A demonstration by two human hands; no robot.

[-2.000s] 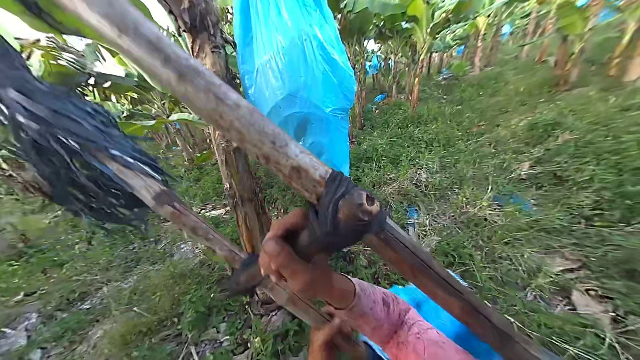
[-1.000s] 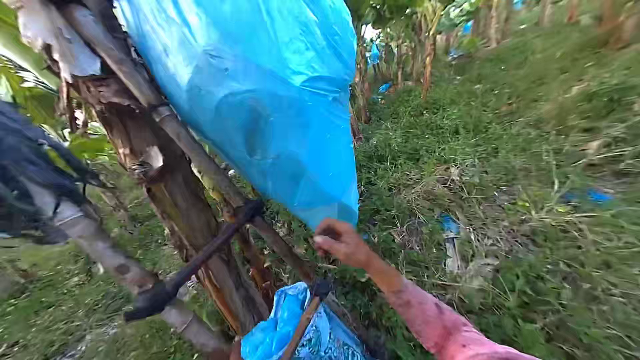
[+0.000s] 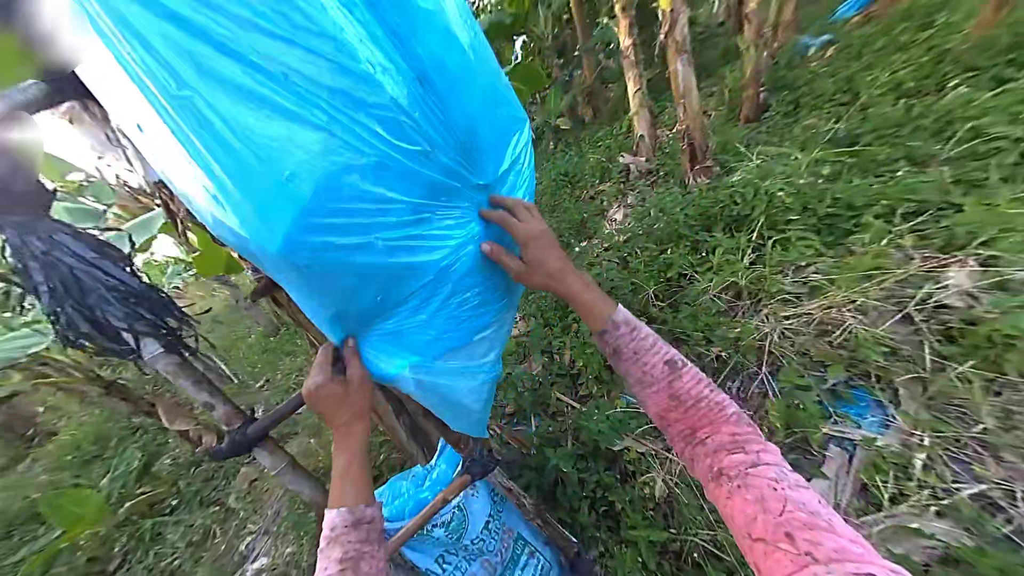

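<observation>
A large blue plastic bag (image 3: 320, 160) hangs in the upper left and middle of the view, its film pulled into creases. My left hand (image 3: 340, 384) pinches the bag's lower left edge between thumb and fingers. Against the bag's right side is my right hand (image 3: 528, 244), its fingers and thumb spread on the film where the creases meet. What the bag covers cannot be made out. Just below its bottom corner, a wooden rung (image 3: 428, 516) with dark wrapping at its end crosses a printed blue sack (image 3: 480, 532).
A wooden pole (image 3: 192, 384) with a dark-wrapped rung joint (image 3: 240, 438) and black frayed strips (image 3: 88, 288) stands at left. Banana stems (image 3: 684, 88) rise behind. Grass and weeds (image 3: 920, 200) cover the ground at right, with blue plastic scraps (image 3: 860, 408) among them.
One second ago my right hand was at the bag's bottom corner; it is now higher, on the bag's right side. My left hand has come into view at the bag's lower left edge.
</observation>
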